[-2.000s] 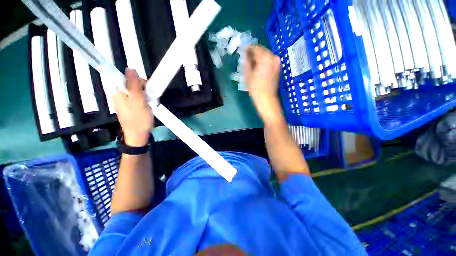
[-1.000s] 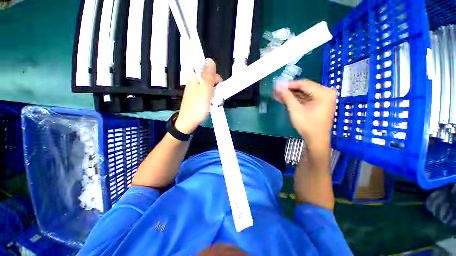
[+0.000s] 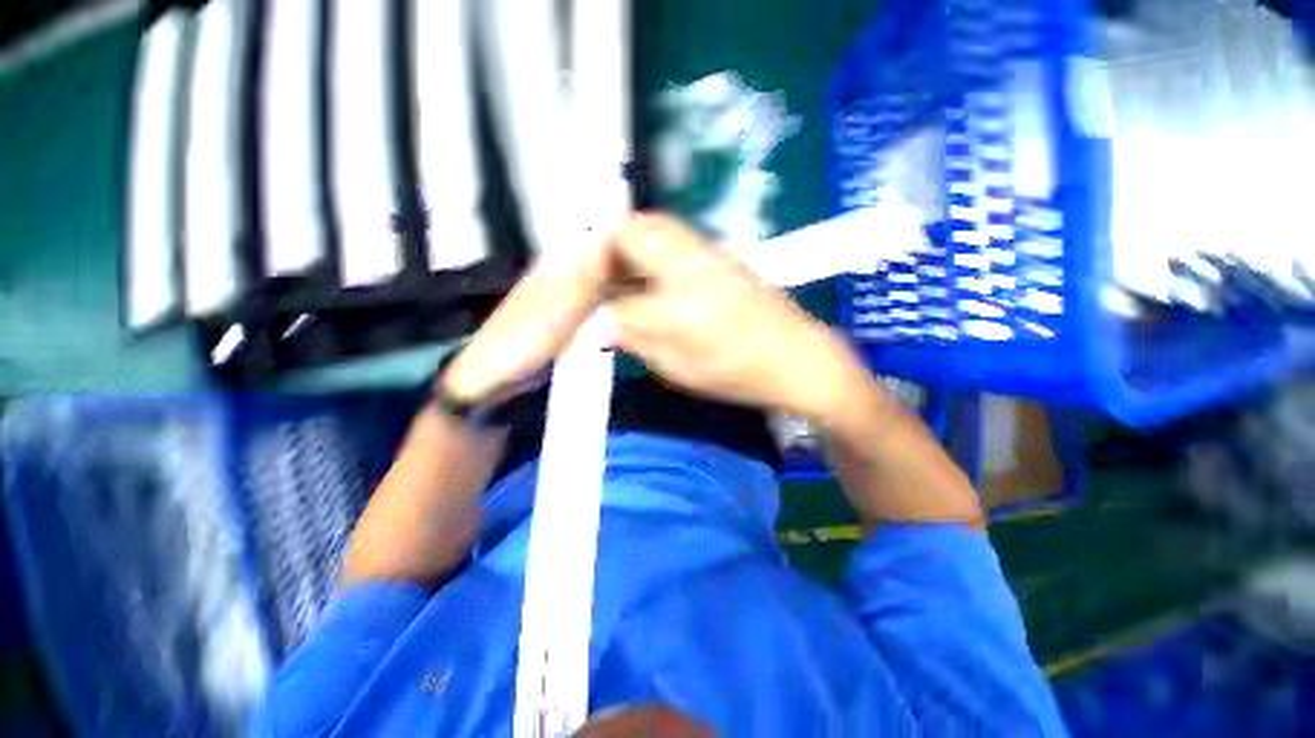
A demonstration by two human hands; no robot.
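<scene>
A white three-legged stand (image 3: 571, 490) is held in front of my body, blurred. One leg points down over my blue shirt, one points right toward the crate, and one points up across the black tray (image 3: 368, 310). My left hand (image 3: 537, 325) is closed on the stand near its hub. My right hand (image 3: 707, 310) meets it there, its fingertips at the hub. The hub is hidden by the fingers, and I cannot tell whether a clip is between them. A loose pile of translucent clips (image 3: 728, 123) lies on the green bench.
The black tray holds several white sticks at upper left. A blue crate (image 3: 1096, 346) with white tubes stands at right. A lower left blue crate (image 3: 238, 505) has a clear liner. Another crate is under the bench at right.
My right hand has moved left from beside the clips to the stand's hub, joining my left hand. The stand has turned, its lower leg now nearly vertical. The view has shifted and blurred.
</scene>
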